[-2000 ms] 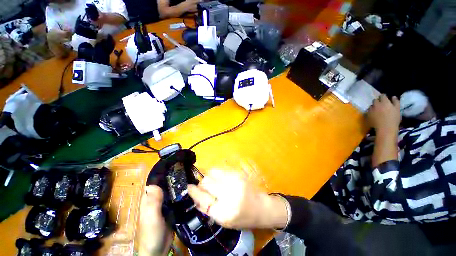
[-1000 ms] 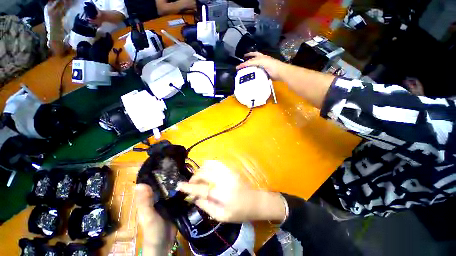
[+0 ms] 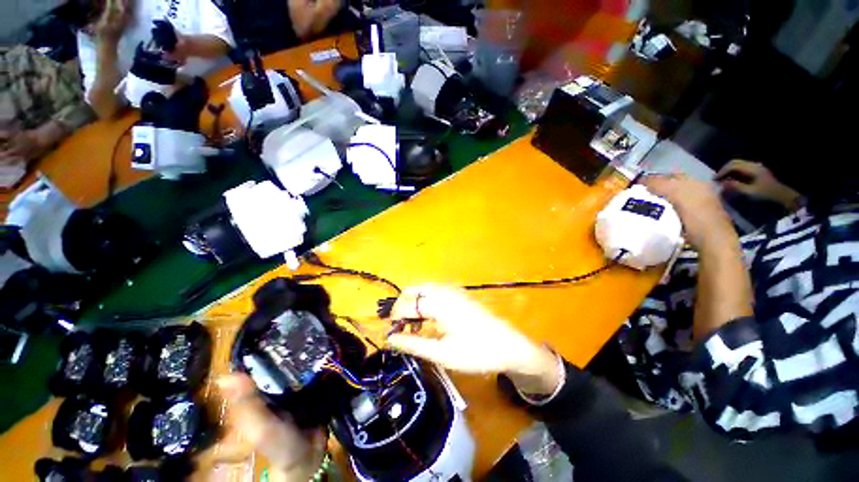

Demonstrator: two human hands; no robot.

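The camera front module [image 3: 292, 348], a black rounded half-shell with a silvery circuit board inside, is held at its lower left by my left hand [image 3: 264, 428]. Coloured wire leads [image 3: 350, 373] run from it to the camera body [image 3: 394, 414], a white base with an open black shell and a pale block inside. The body lies just right of my left hand. My right hand [image 3: 461, 329] is above the body, fingertips pinched on thin dark wire ends; it is overexposed, so the exact grip is partly unclear.
A tray [image 3: 221, 377] with black modules lies at the left. White cameras [image 3: 267, 218] stand on the green mat [image 3: 179, 268]. A neighbour's hand [image 3: 702, 212] holds a white camera [image 3: 639, 226] at the right, its black cable [image 3: 527, 281] crossing the bench. A black box device [image 3: 579, 132] stands behind.
My right hand has moved off the module to the right, over the body. The module is turned with its board more exposed. The neighbour has pulled the white camera and its cable right.
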